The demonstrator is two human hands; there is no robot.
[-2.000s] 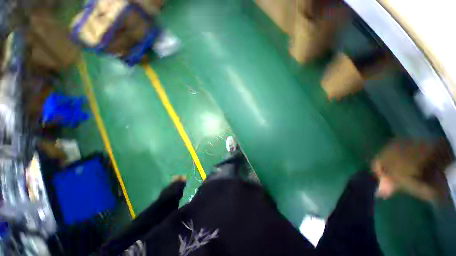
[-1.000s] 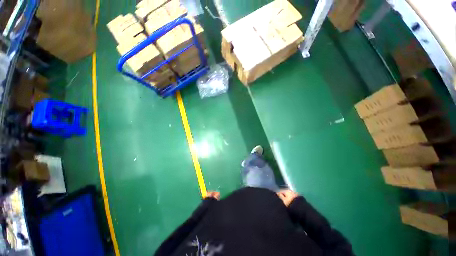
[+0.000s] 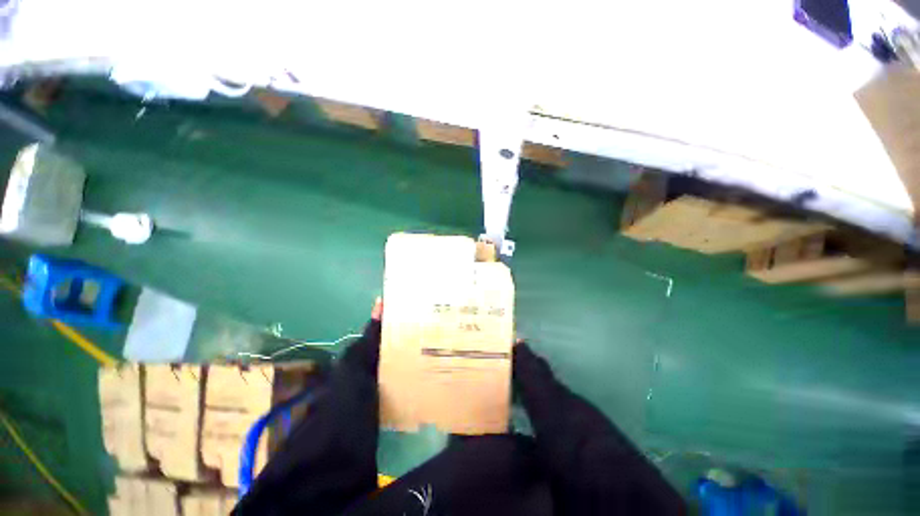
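Observation:
A tan carton (image 3: pixel 447 343) with dark print and a dark line is upright in front of my body, its notched top edge towards the bench. My left hand (image 3: pixel 377 308) is at its left side, with only a bit of the fingers showing. My right hand (image 3: pixel 520 346) is at its right side, almost wholly hidden by the carton and the black sleeve. Both hands hold the carton between them. Whether it is one box or a bundle of flat blanks, I cannot tell.
A white-topped bench (image 3: pixel 404 50) with a metal leg (image 3: pixel 498 181) crosses ahead. Tan cartons (image 3: pixel 706 224) stand under it at right. A blue-framed trolley (image 3: pixel 252 454) with tan cartons (image 3: pixel 171 413) is at lower left. A blue stool (image 3: pixel 73 292) is at far left.
The view has turned from the aisle to the bench. My hands were low by my body without a carton; they now hold one. The trolley now shows at lower left.

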